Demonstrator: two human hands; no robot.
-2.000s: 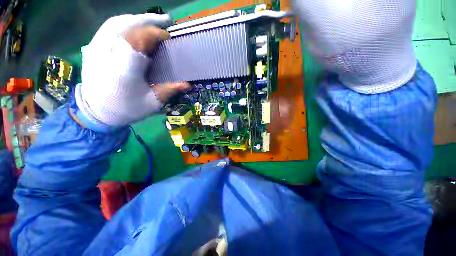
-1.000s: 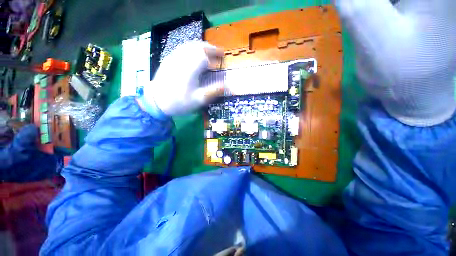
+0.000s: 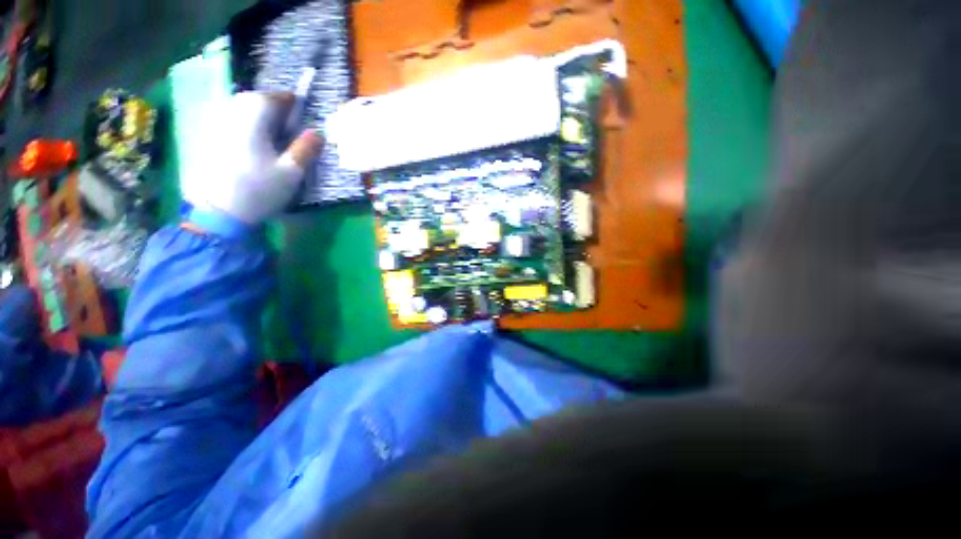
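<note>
The green circuit board (image 3: 474, 237) lies in front of me with its heatsink (image 3: 453, 114) along the far edge, glaring white. It rests on the orange fixture (image 3: 645, 200). My left hand (image 3: 248, 158), in a white glove with bare fingertips, is at the black screw tray (image 3: 335, 187), left of the heatsink. A small bright slim thing shows by its fingertips; I cannot tell whether the hand holds it. A large grey blurred shape covers the right side, very close to the camera. It may be my right hand (image 3: 843, 253) or arm; its fingers cannot be made out.
Pale sheets (image 3: 190, 95) lie left of the tray. Another board assembly (image 3: 121, 126), an orange-red object (image 3: 47, 157) and crumpled clear plastic (image 3: 100, 247) are at the far left. A blue object (image 3: 769, 26) shows at the top right. A blue sleeve (image 3: 16, 337) shows at the left edge.
My left hand has let go of the heatsink and moved left to the screw tray. The board was lowered onto the fixture earlier. The blurred shape now covers the right side.
</note>
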